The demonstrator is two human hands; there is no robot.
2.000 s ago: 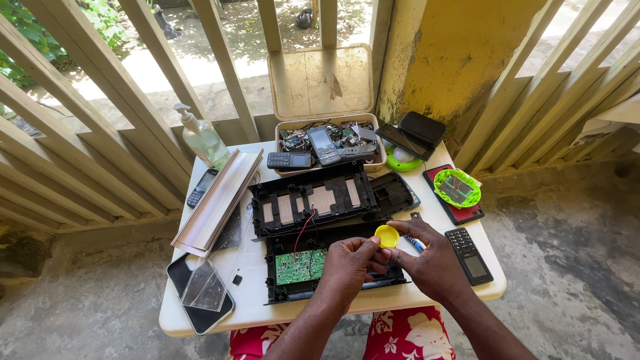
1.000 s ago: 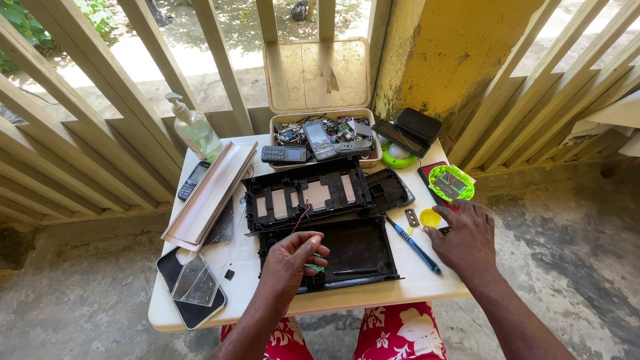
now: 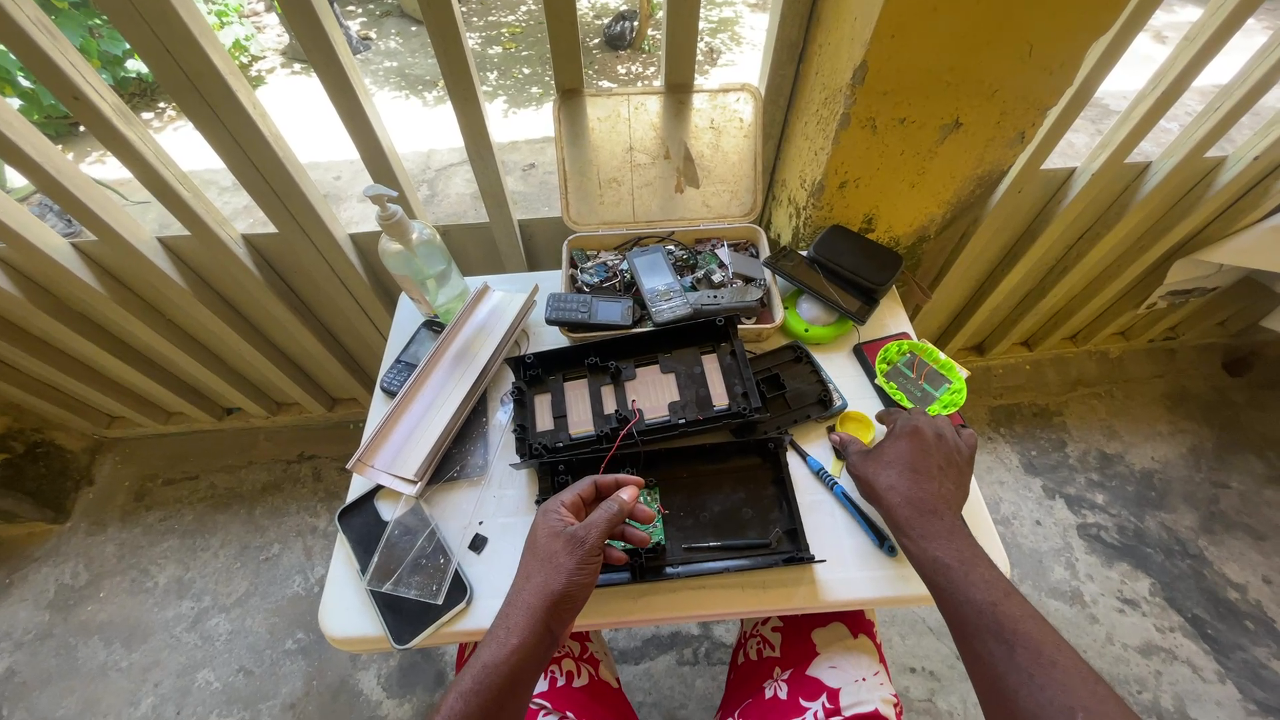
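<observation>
My left hand hovers over a green circuit board in the black plastic casing half, fingertips together; whether they pinch something small I cannot tell. A red wire runs from near them to the upper black casing half. My right hand is beside the small yellow round container, its fingertips by a small dark piece; its grip is partly hidden. A blue-handled tool lies between that hand and the lower casing, where a thin dark tool rests.
An open plastic box of electronic parts stands at the back, mobile phones on it. Pale panels, a pump bottle and a clear plastic piece over a smartphone are at left. A lime-green round casing is at right.
The yellow container, held between both hands two seconds ago, now stands on the table. My hands have moved apart, the left over the circuit board and the right to the right side.
</observation>
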